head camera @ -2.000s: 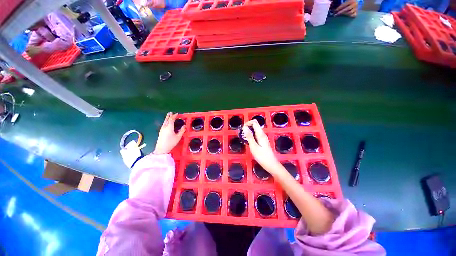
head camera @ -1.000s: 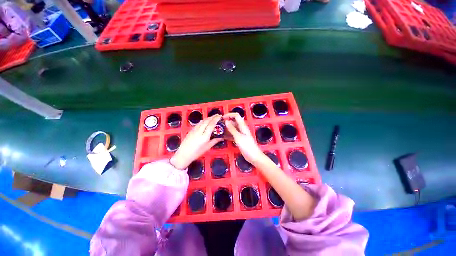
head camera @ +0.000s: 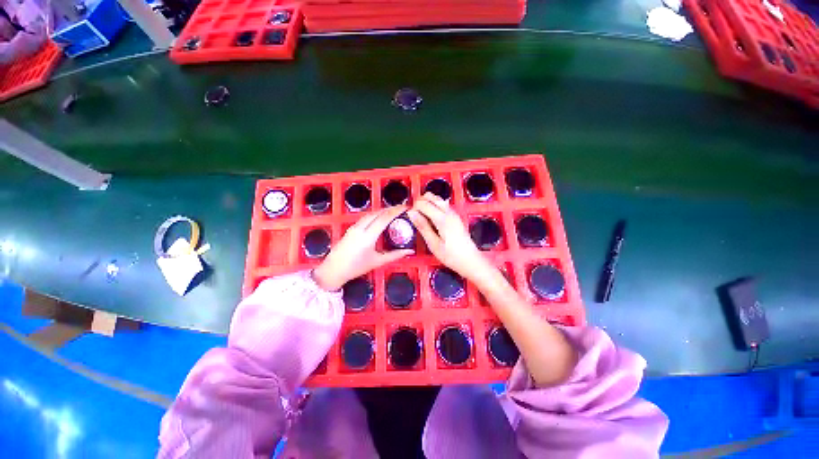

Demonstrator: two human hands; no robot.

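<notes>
A red compartment tray (head camera: 395,380) lies in front of me with round black watch bodies in most pockets. The top-left watch body (head camera: 276,203) has a lit white screen, and the pocket below it is empty. My left hand (head camera: 364,251) and my right hand (head camera: 443,235) meet over the tray's upper middle. They hold one watch body (head camera: 400,233) between their fingers, its screen facing up and lit whitish-pink. My hands and forearms hide parts of several pockets.
A black pen (head camera: 612,262) and a black box (head camera: 744,313) with a cable lie right of the tray. A tape roll (head camera: 177,235) with white paper lies left. Loose watch bodies (head camera: 407,99) lie beyond. Red trays (head camera: 413,15) stand at the far side, and a grey bar (head camera: 54,158) slants in at left.
My left hand has left the tray's left edge and joined my right hand at the watch body. The held screen changed from a dial with red marks to whitish-pink. The view has shifted.
</notes>
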